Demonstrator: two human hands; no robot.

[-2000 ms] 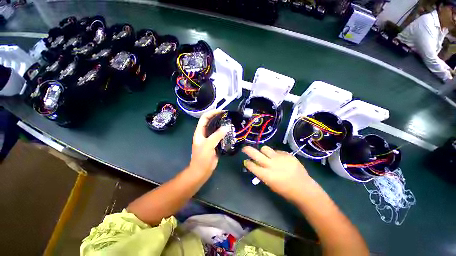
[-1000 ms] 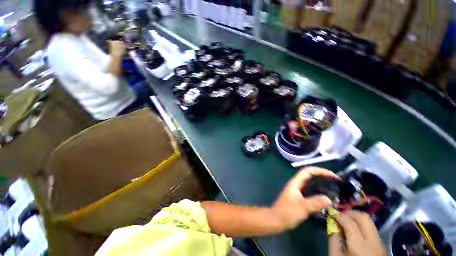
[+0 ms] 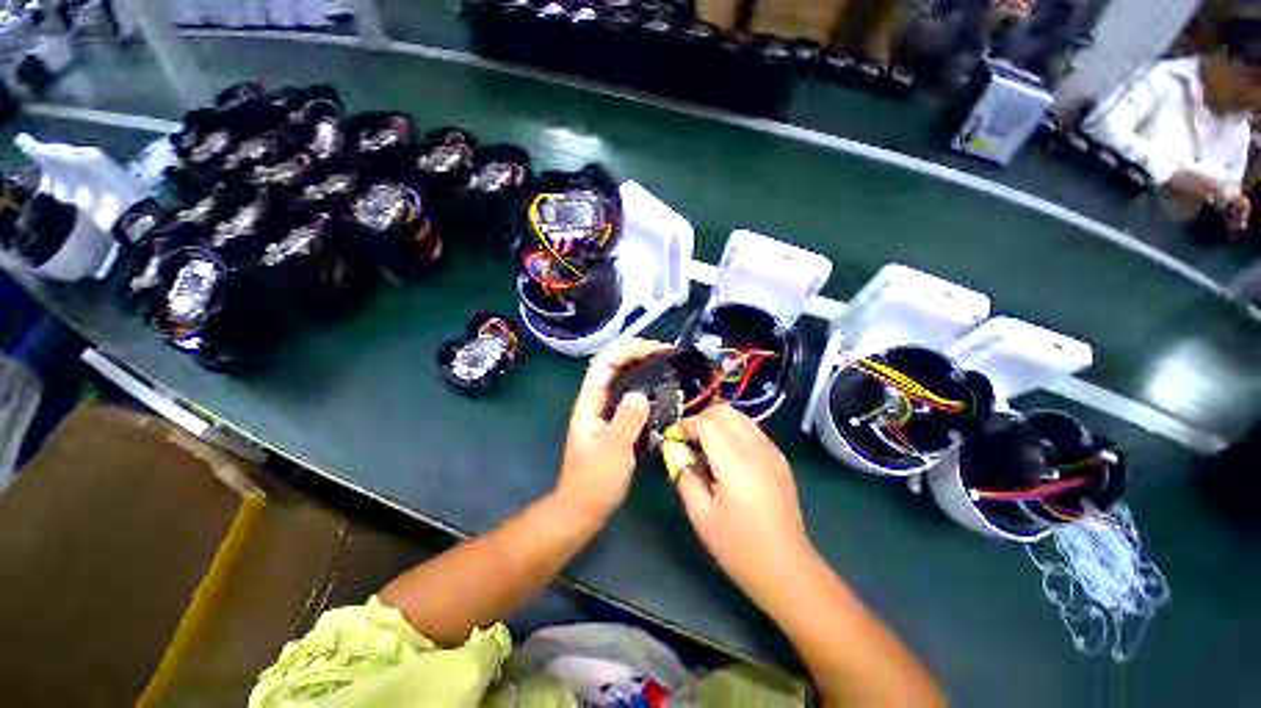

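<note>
My left hand [image 3: 604, 432] holds a black head module [image 3: 647, 392] by its shell, just left of a white camera housing [image 3: 774, 275] with a black cup. Red leads [image 3: 740, 371] run between the module and the cup. My right hand [image 3: 737, 483], with yellow finger cots [image 3: 678, 454] on its fingertips, is at the module's right side. Its fingers are pinched together at the module's edge; what lies between them is hidden. A single loose module [image 3: 480, 354] lies on the bench to the left.
Massed black modules [image 3: 293, 246] lie at the left. A housing with a module on top [image 3: 570, 307] stands beside my left hand. Two wired housings [image 3: 899, 408] and a translucent tangled pile [image 3: 1102, 570] are at the right. A carton [image 3: 111, 553] is lower left; a person in white [image 3: 1175, 122] is upper right.
The view swung left and came back. Against the oldest frame, my right fingers have moved from below the leads onto the module's edge. My left hand still holds the module.
</note>
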